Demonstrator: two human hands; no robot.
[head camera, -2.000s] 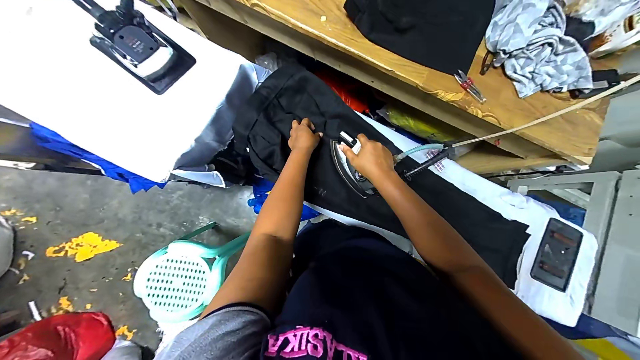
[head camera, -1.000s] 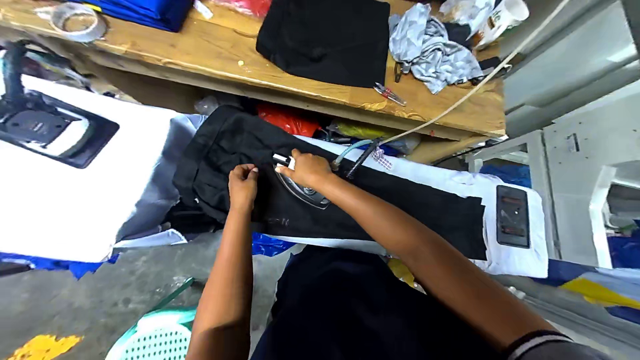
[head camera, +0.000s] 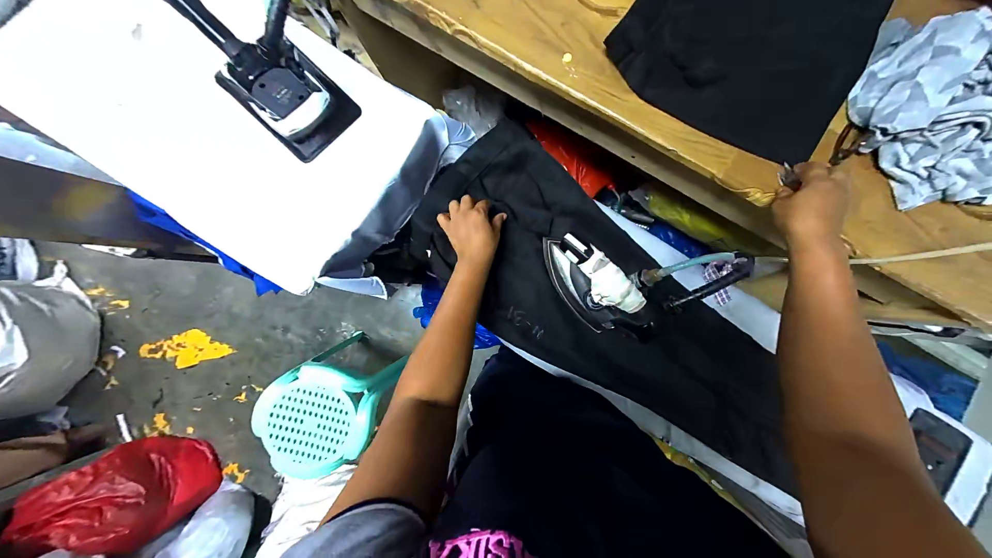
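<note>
Black trousers (head camera: 682, 380) lie lengthwise on a narrow white-covered ironing board (head camera: 763, 322), with chalk-like marks near the edge closest to me. My left hand (head camera: 471, 231) rests on the cloth near the upper end, fingers spread and holding nothing. A steam iron (head camera: 601, 287) with a white-wrapped handle stands on the trousers, untouched, its hose and cord running right. At the wooden table's edge, my right hand (head camera: 812, 201) is closed around small thread snippers (head camera: 789, 177), mostly hidden by the fingers. Beside it lie a folded black cloth (head camera: 752, 70) and a crumpled grey patterned cloth (head camera: 934, 116).
A second iron (head camera: 287, 97) sits on a dark rest on a white-covered board (head camera: 178, 178) at upper left. The wooden table (head camera: 674, 147) runs across the top right. Below stand a mint plastic stool (head camera: 314, 422) and a red plastic bag (head camera: 116, 492). A dark iron rest (head camera: 939, 449) lies lower right.
My right hand has let go of the iron and moved to the table, taking hold of the snippers that lay there. My left hand stays on the trousers. The view has shifted.
</note>
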